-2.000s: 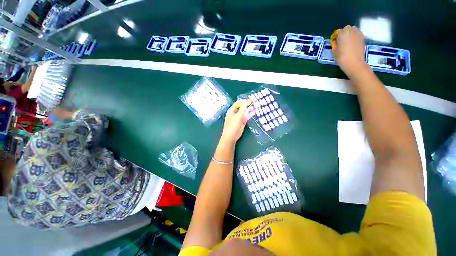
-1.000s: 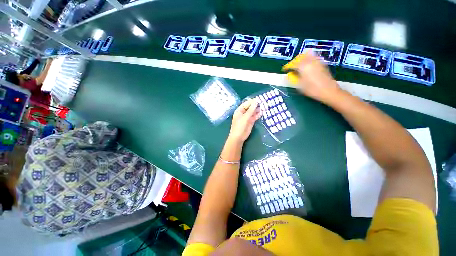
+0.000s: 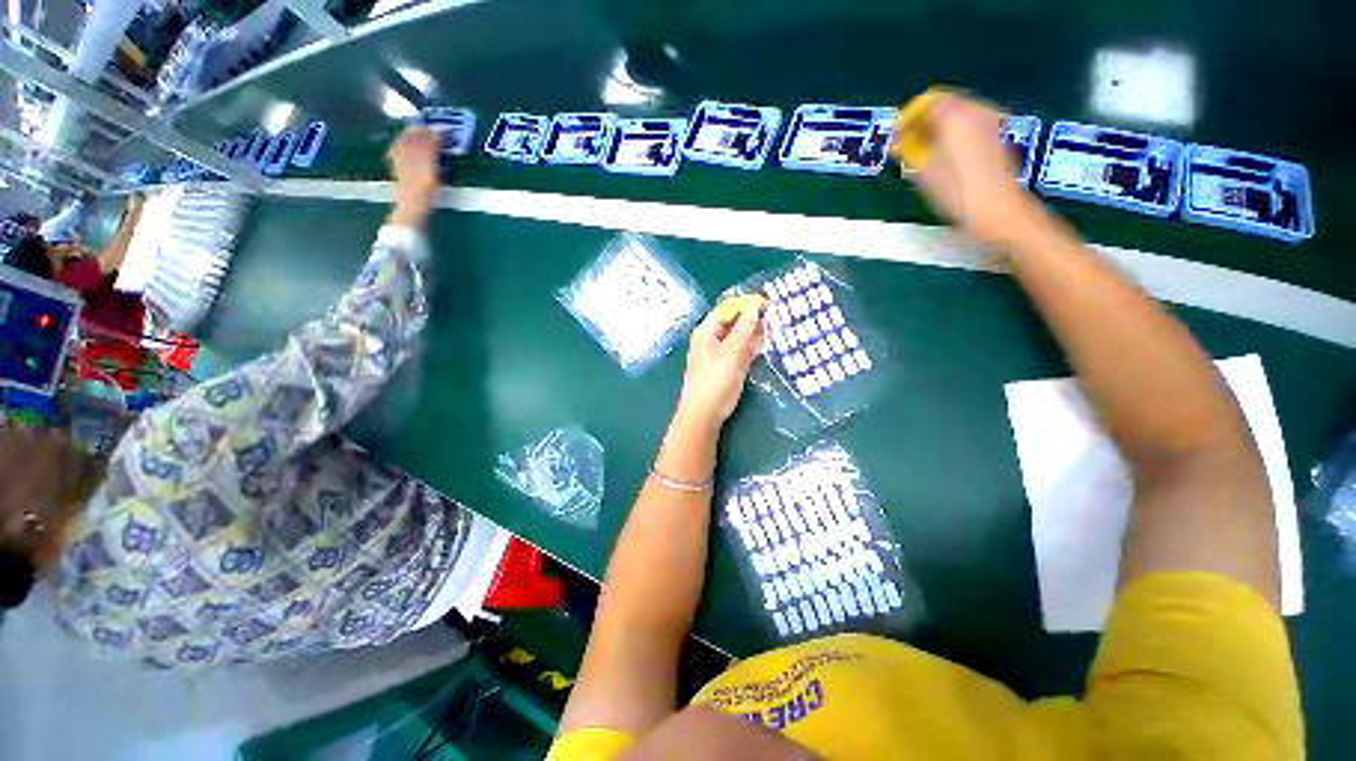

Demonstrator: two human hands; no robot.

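Note:
Flat electronic units [image 3: 837,138], pale-rimmed with dark blocks inside, lie in a row on the dark green belt. My right hand [image 3: 959,161], with yellow finger cots, is blurred over the row beside a partly hidden unit; whether it holds a small part cannot be seen. My left hand [image 3: 726,345], yellow on a fingertip, is at the left edge of the working bag [image 3: 818,335], which has rows of white and dark blue pieces. Its fingertips are together at the bag; what is between them is too small to tell.
A near bag of white oblong pieces [image 3: 815,547] lies by my shirt. A pale bag [image 3: 632,302] and a crumpled clear bag [image 3: 555,473] lie left. White paper [image 3: 1059,506] is under my right forearm. A person at left reaches a hand [image 3: 417,158] to a unit. Clear plastic [image 3: 1338,491] sits far right.
My right hand has moved from the strip's edge out over the units. My left hand stays at the working bag. The person at left has reached out to the belt, where another unit now shows.

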